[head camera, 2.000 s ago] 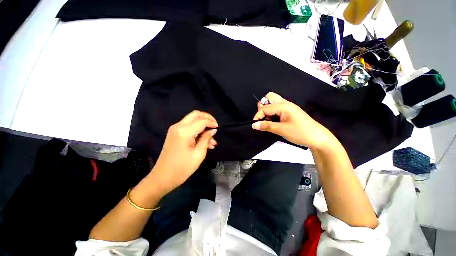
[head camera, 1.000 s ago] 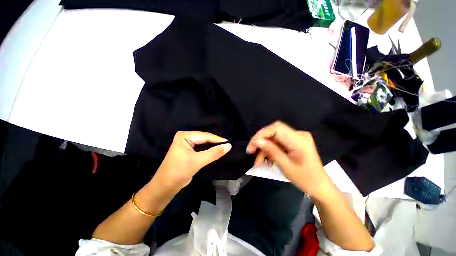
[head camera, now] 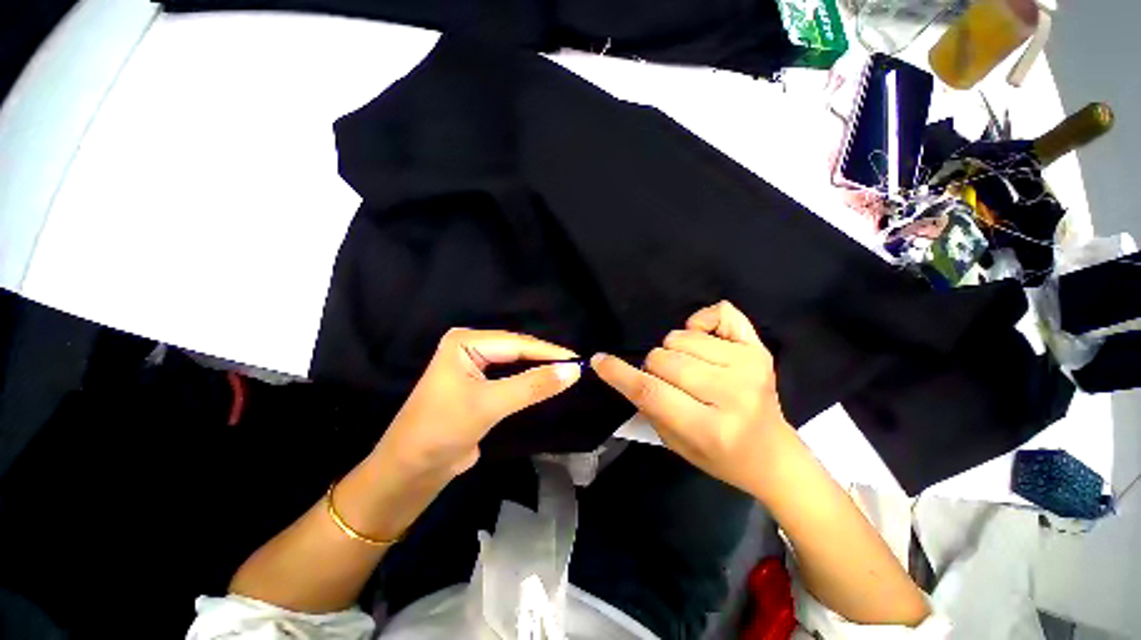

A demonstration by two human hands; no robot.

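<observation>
The large matte black garment point(head camera: 476, 269) lies across the white table in front of me, its near edge at the table's front. My left hand point(head camera: 457, 400) pinches a bit of the black cloth between thumb and index finger. My right hand point(head camera: 707, 394) is just to the right, its index finger pointing at the pinched spot, its other fingers curled. A tiny dark point shows between the fingertips. Whether the right hand holds a needle or thread cannot be told; no needle is clearly visible.
At the upper right are a smartphone point(head camera: 886, 125), tangled thread scraps point(head camera: 957, 219), a wooden handle point(head camera: 1074, 130), a yellow-brown container point(head camera: 982, 45) and a green box point(head camera: 813, 30). Black thread cones point(head camera: 1101, 295) stand at the right edge, a dark blue pouch point(head camera: 1060, 483) below. Another black piece point(head camera: 663, 30) lies along the far edge.
Both hands have moved lower than in the first frame. My left hand keeps its pinch; my right hand's index finger has extended to the left fingertips. The view has shifted slightly.
</observation>
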